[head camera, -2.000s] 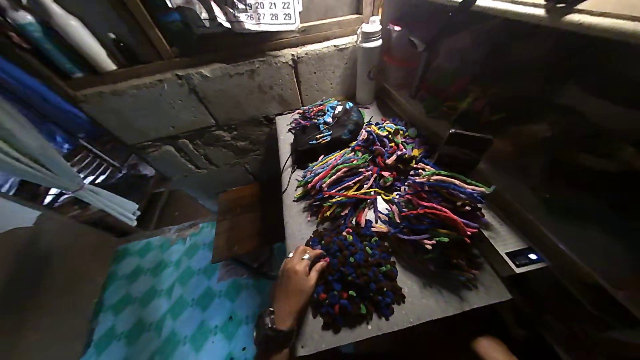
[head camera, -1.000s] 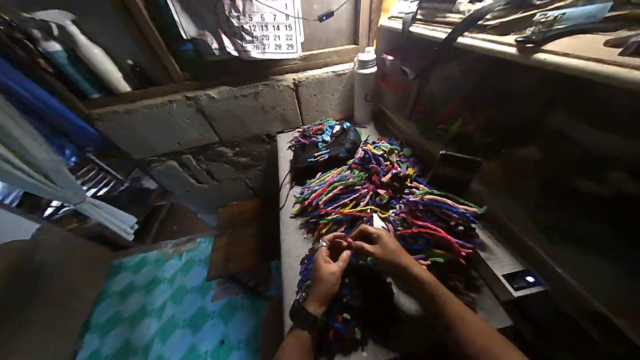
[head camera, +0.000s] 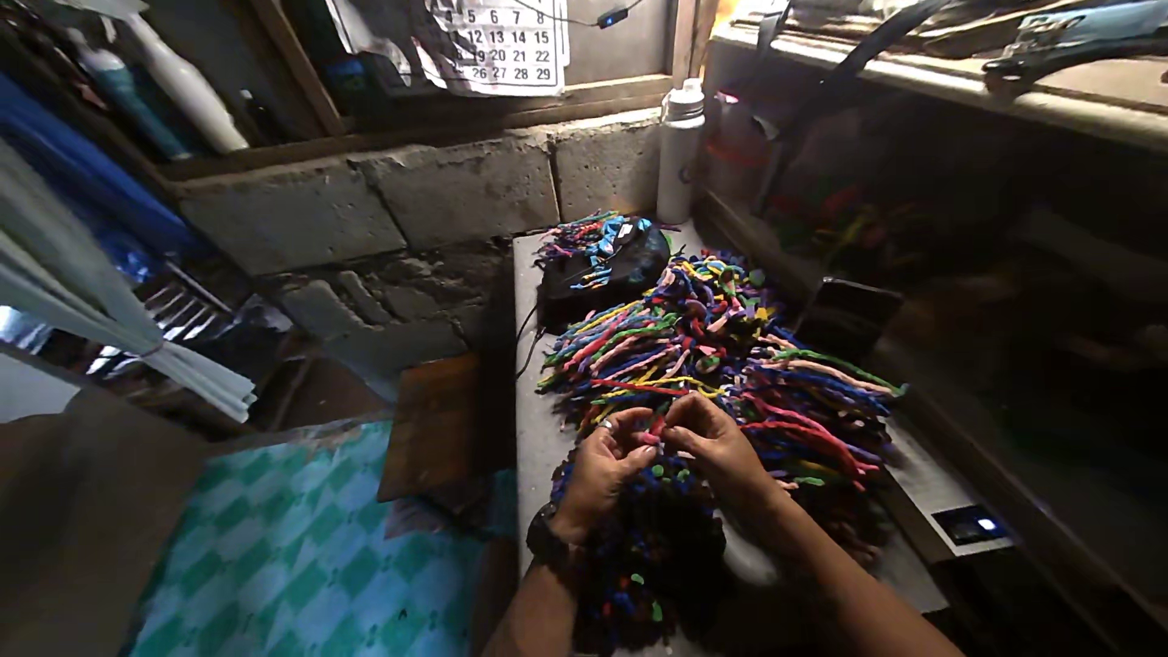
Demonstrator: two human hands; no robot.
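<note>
My left hand (head camera: 607,465), with a ring and a dark wristwatch, pinches a short pink-red fabric strip (head camera: 653,432) between thumb and fingers. At the strip's other side, my right hand (head camera: 716,443) holds it too, fingertips close to the left ones. Under and in front of the hands lies a dark shaggy piece (head camera: 639,557) with blue, green and red tufts. Just beyond them, a large heap of multicoloured fabric strips (head camera: 630,342) spreads over the grey tabletop (head camera: 531,420). Whether the strip is joined to the dark piece is hidden by the fingers.
A black bag or case (head camera: 593,292) with more strips on it sits at the table's far left. Behind stands a white bottle (head camera: 681,151) near the block wall (head camera: 474,196). A dark phone-like object (head camera: 849,315) leans at right; a small device with a lit spot (head camera: 972,526) lies near the right edge.
Two seconds ago my left hand rested on the dark shaggy piece and my right hand was low at the frame's edge. Both have since come together above it, now with a pink-red strip between them.
</note>
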